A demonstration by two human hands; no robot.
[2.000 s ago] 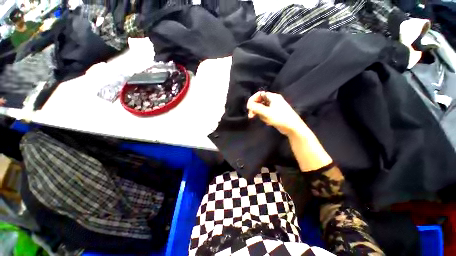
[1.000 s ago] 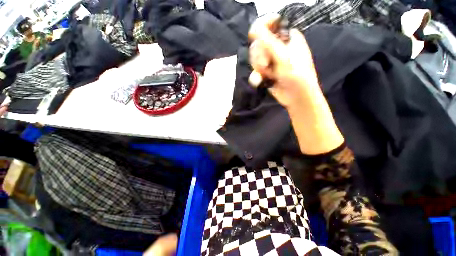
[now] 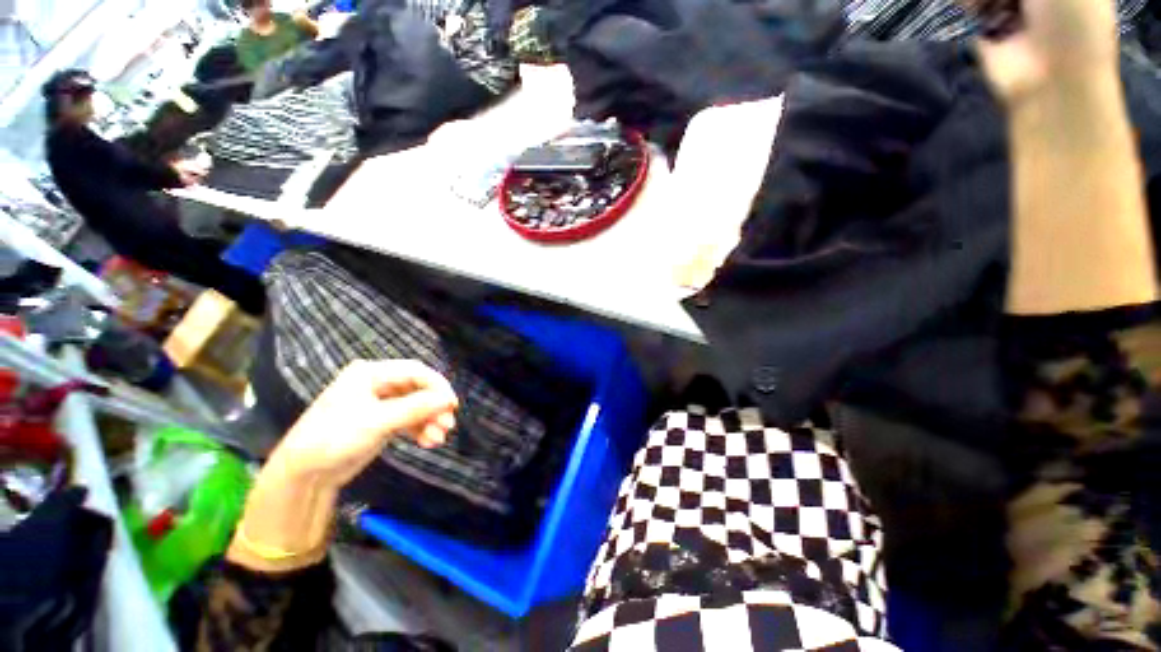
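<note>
The black garment [image 3: 879, 280] lies over the table's right part and hangs at its front edge beside my lap. A dark button [image 3: 765, 378] sits near its lower corner. My right hand [image 3: 1047, 51] is raised at the top right, partly cut off by the frame edge, with its fingers closed around a small dark object, perhaps snips. My left hand [image 3: 382, 410] is in the air over the blue bin, fingers curled with thumb and fingertips close. Any thread or needle is too fine to see.
A red-rimmed tray [image 3: 570, 233] of dark buttons, with a dark flat case on top, stands on the white table [image 3: 509, 261]. The blue bin [image 3: 541, 580] holds plaid garments [image 3: 350, 312]. A person in black [image 3: 108, 172] is at the far left. Dark garments are heaped behind.
My view has swung left. My right hand has risen away from the garment to the top edge. My left hand, only barely in view a second ago, now shows fully over the bin.
</note>
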